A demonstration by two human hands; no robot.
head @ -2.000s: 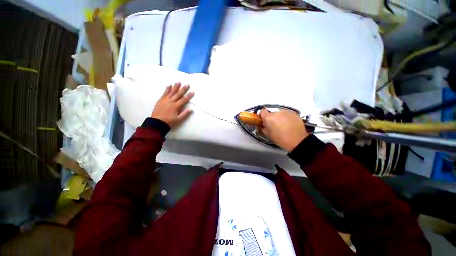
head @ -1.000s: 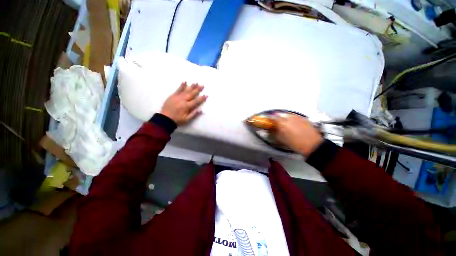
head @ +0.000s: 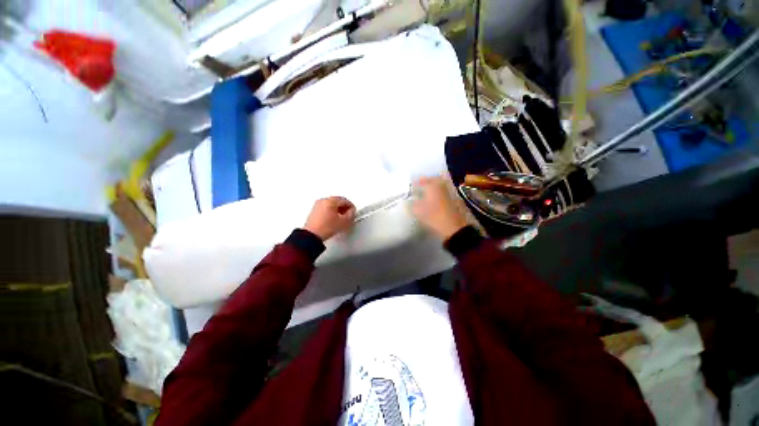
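Note:
A white garment piece (head: 384,205) lies on the padded sleeve board (head: 208,258); a thin seam or folded edge shows between my hands, and its outline is hard to tell from the padding. My left hand (head: 330,217) has curled fingers on the cloth at the left end of this edge and grips it. My right hand (head: 436,206) is blurred, at the edge's right end; its fingertips and hold are unclear. The steam iron (head: 502,185), with its orange-brown handle, is parked on the black striped iron rest (head: 468,155), right of my right hand.
The flat blue support (head: 230,141) crosses the ironing table at left. A shiny tube (head: 657,111) and yellowish hose (head: 577,75) run from the iron side to the upper right. A blue tray (head: 676,79) holds small parts. White scraps (head: 143,329) lie at lower left.
My right hand has let go of the iron, which now stands on the rest, and is at the cloth. My left hand has gone from flat to curled. The view has turned right.

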